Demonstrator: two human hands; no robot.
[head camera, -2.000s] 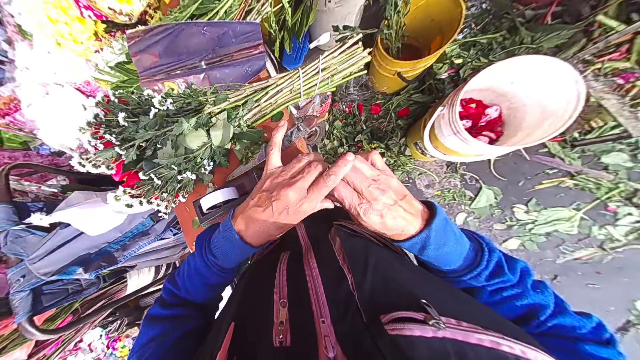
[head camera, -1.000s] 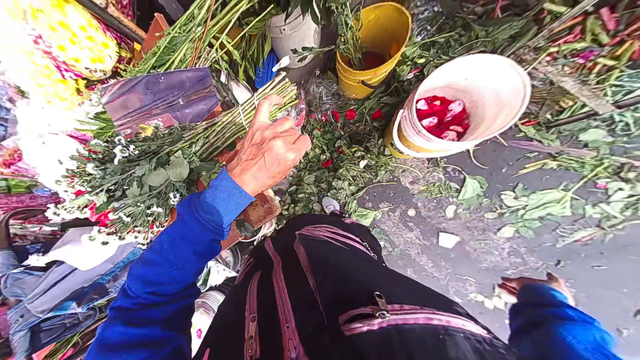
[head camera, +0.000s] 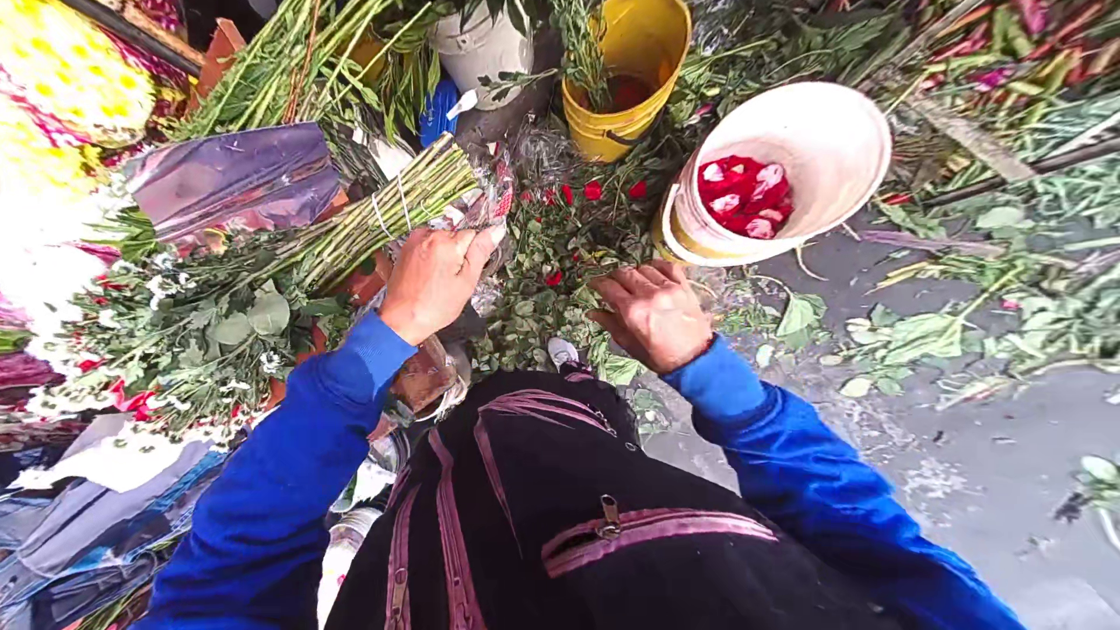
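Note:
My left hand (head camera: 440, 276) is at the cut ends of a tied flower bouquet (head camera: 385, 214), fingers bent beside a crumpled piece of clear and red plastic wrap (head camera: 497, 197); whether it grips the wrap is unclear. Leafy stems, small white flowers and some red blooms make up the bouquet, bound by thin ties. My right hand (head camera: 652, 315) hovers over leaf litter, below the rim of a white-lined bucket (head camera: 822, 131), fingers curled and their tips partly hidden. Red and pale petals (head camera: 744, 197) lie inside that bucket.
A yellow bucket (head camera: 643, 52) with green stems and a white bucket (head camera: 486, 52) stand ahead. Purple wrapping (head camera: 241, 179) lies behind the bouquet. Cut leaves and stems (head camera: 927, 337) litter the grey ground on the right. A shoe tip (head camera: 563, 352) shows below the leaves.
My two hands were together two seconds ago and are now apart. Since one second ago, my right hand has come up from the lower right to beside the petal bucket. My left hand stays near the stem ends.

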